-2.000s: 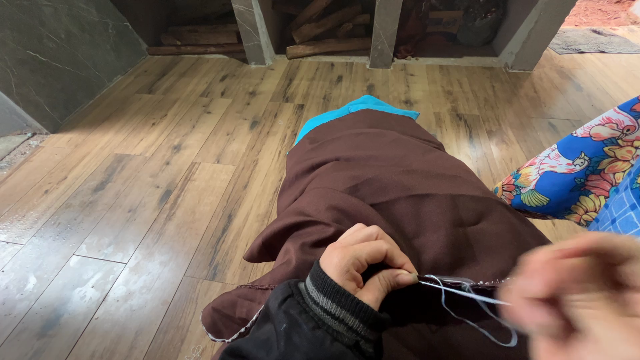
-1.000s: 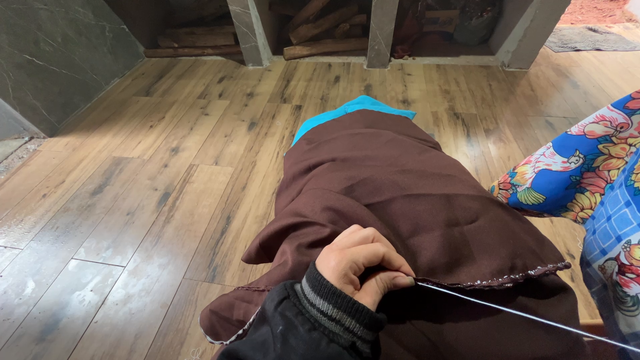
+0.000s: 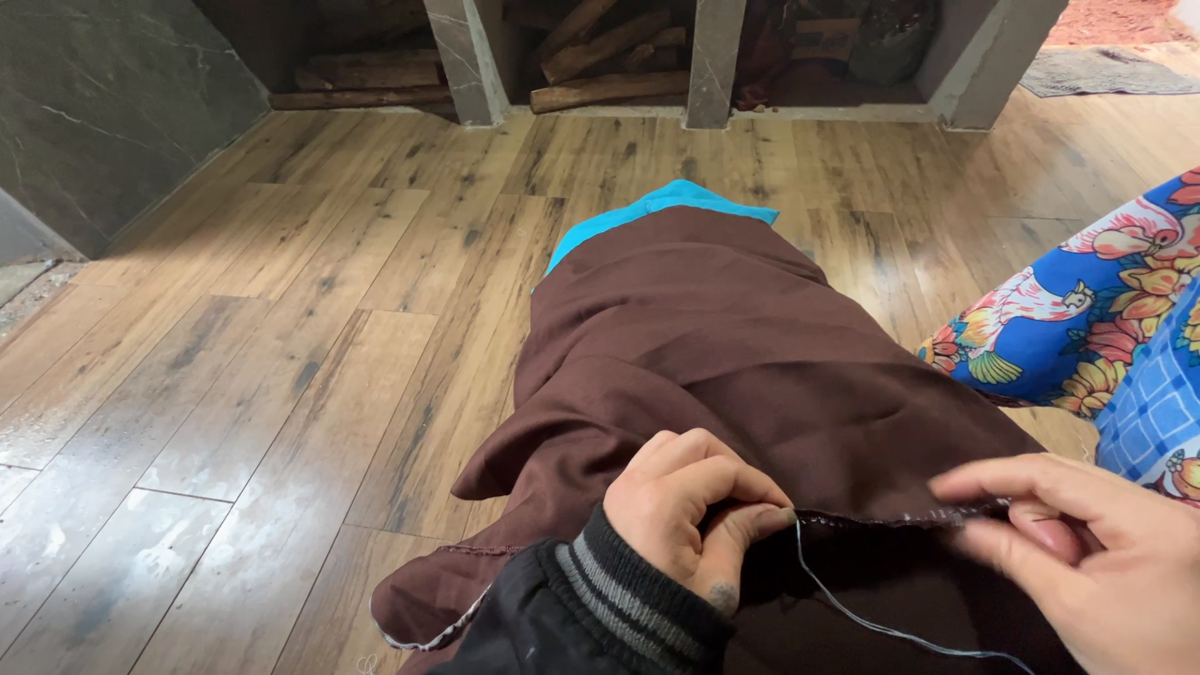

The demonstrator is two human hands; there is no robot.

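Observation:
A brown cloth (image 3: 731, 347) lies spread before me, with a bright blue cloth (image 3: 666, 199) showing at its far end. My left hand (image 3: 698, 511), below a dark striped cuff, pinches the brown cloth's edge between thumb and fingers. From that pinch a pale thread (image 3: 848, 609) hangs in a loose curve toward the lower right. White stitches run along the edge to the right. My right hand (image 3: 1078, 544) is at that stitched edge, thumb and forefinger apart and slightly blurred; whether its other fingers hold a needle or thread cannot be told.
Wood-look floor tiles (image 3: 272, 394) surround the cloth. Beyond are grey stone-faced compartments (image 3: 712, 66) with split firewood (image 3: 609, 89). At the right hangs blue printed fabric (image 3: 1031, 328) with birds and flowers, beside a blue checked part. A grey mat (image 3: 1092, 70) lies at the far right.
The thread was taut toward the right one second ago and now hangs slack. My right hand, out of view then, is back at the cloth's edge. My left hand keeps its pinch.

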